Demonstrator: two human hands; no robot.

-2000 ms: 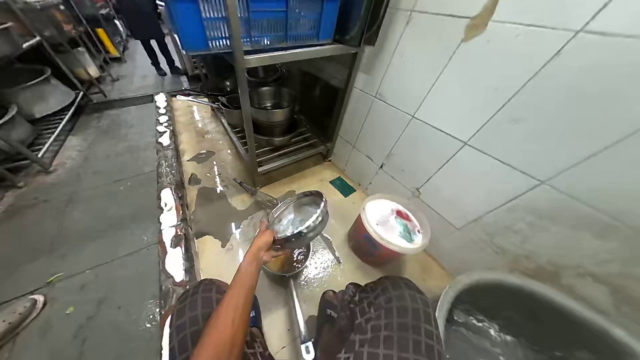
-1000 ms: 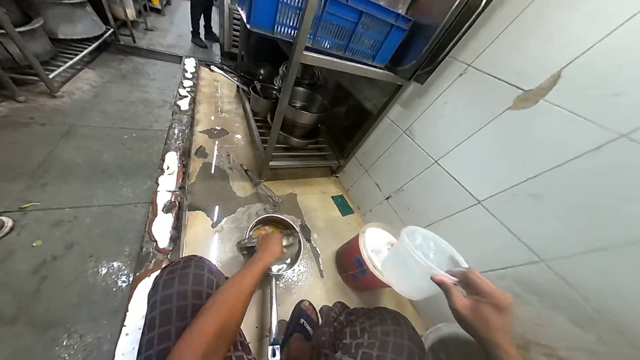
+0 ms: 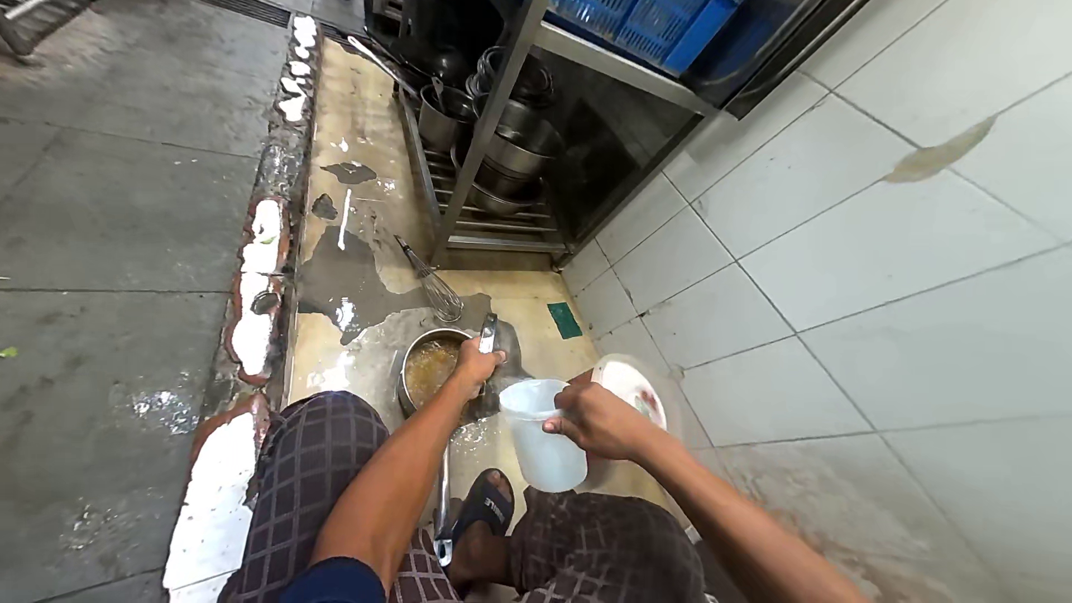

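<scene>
My left hand (image 3: 479, 370) is closed around a short metal handle (image 3: 488, 332) at the right rim of a steel saucepan (image 3: 403, 387). What the handle belongs to is mostly hidden. Cloudy brown liquid (image 3: 430, 368) fills part of the saucepan, whose long handle (image 3: 445, 502) points toward my feet. In my right hand (image 3: 596, 419) is a translucent plastic jug (image 3: 548, 452), held upright by its handle, just right of the saucepan. Behind that hand stands a tub (image 3: 662, 419) with whitish contents. A wire whisk (image 3: 437, 291) lies on the wet floor beyond the saucepan.
A steel rack (image 3: 507, 244) holds stacked pots (image 3: 523, 146) and, higher up, a blue plastic crate (image 3: 662, 29). White wall tiles (image 3: 837, 276) rise at right. A broken raised kerb (image 3: 251, 327) runs along the left, beside grey floor slabs (image 3: 117, 209). My knees flank the saucepan.
The jug in my right hand has moved left, from beside the tub toward the saucepan. My left hand has come from over the saucepan to its right rim. Earlier it held a metal pan above it.
</scene>
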